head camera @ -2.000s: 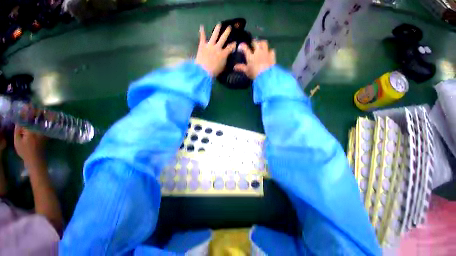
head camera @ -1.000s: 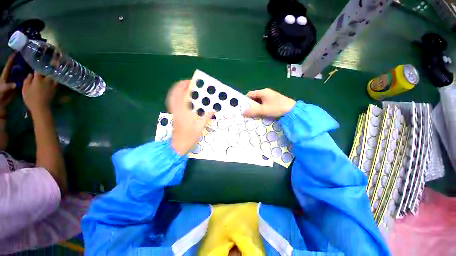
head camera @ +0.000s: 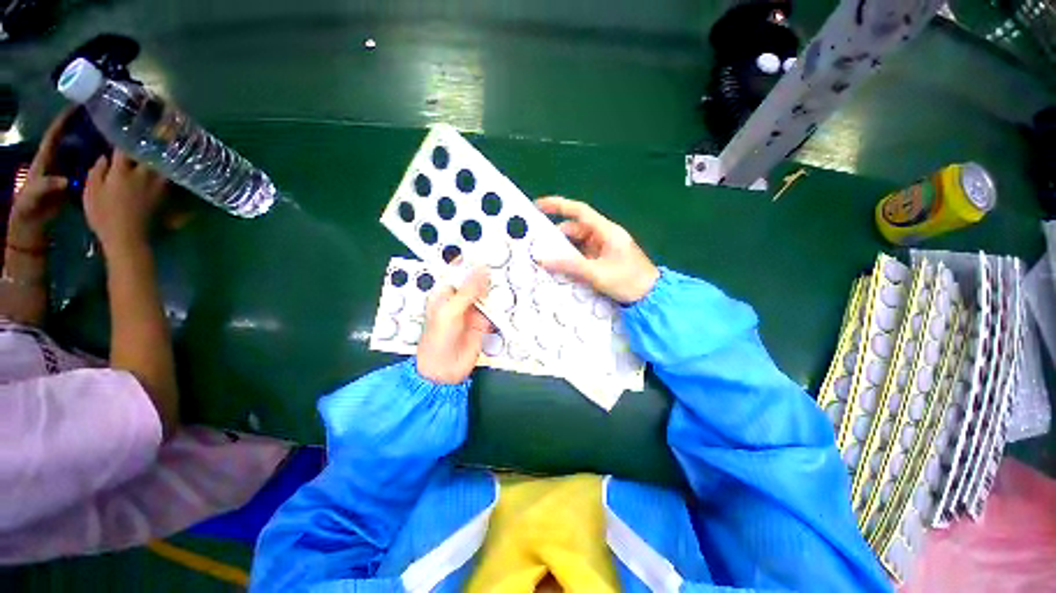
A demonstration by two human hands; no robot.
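Note:
A white pad sheet (head camera: 530,304) lies tilted over a second pad sheet (head camera: 397,321) on the green worktop. Its upper left part shows several dark emptied circles; pale round pads remain lower down. The lower sheet shows two dark circles at its upper left. My left hand (head camera: 454,330) grips the upper sheet's lower left edge, with fingertips on its face beside the emptied spots. My right hand (head camera: 602,255) holds its upper right edge, fingers curled. Whether a loose pad is between any fingertips cannot be told.
A black unit (head camera: 741,87) with two white discs stands behind the grey metal post (head camera: 828,93). A yellow can (head camera: 936,205) and fanned pad sheets (head camera: 915,382) are at right. A water bottle (head camera: 180,145) and a co-worker's arms (head camera: 137,278) are at left.
My hands have come back from the black unit to the pad sheets. Since one second ago the upper sheet has turned steeper, and my left hand has moved slightly down and right.

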